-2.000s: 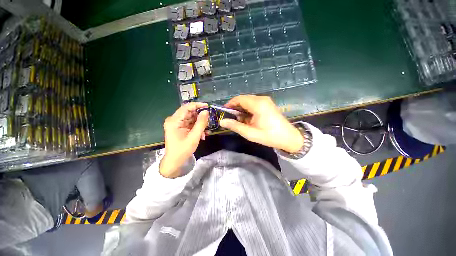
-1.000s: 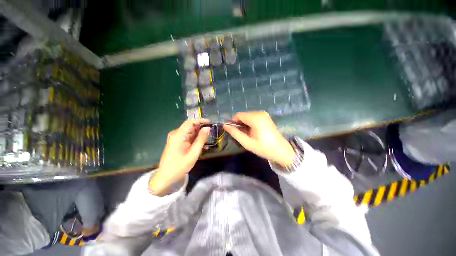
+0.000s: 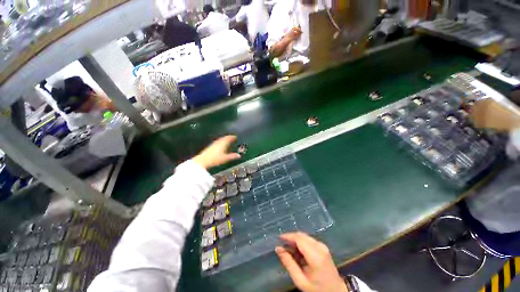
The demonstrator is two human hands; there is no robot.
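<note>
My left hand (image 3: 218,153) is stretched over the conveyor, thumb and forefinger apart. A small dark watch housing (image 3: 242,149) lies on the belt just beyond its fingertips; I cannot tell if they touch. My right hand (image 3: 311,261) is low at the front edge of the clear component tray (image 3: 285,205), fingers curled; whether a thin tool is in them is unclear. Grey batteries (image 3: 209,258) with yellow edges sit in the tray's left and back pockets.
More units (image 3: 312,121) ride spaced along the green belt (image 3: 273,111) behind a metal rail (image 3: 336,130). Stacked filled trays (image 3: 45,256) stand at left. A neighbour's hand (image 3: 495,117) is over another tray (image 3: 439,137) at right. A fan (image 3: 157,91) and people are beyond.
The view has tilted up towards the belt. My hands have parted from the housing they held together: the left reached forward over the belt, the right stayed near the bench edge.
</note>
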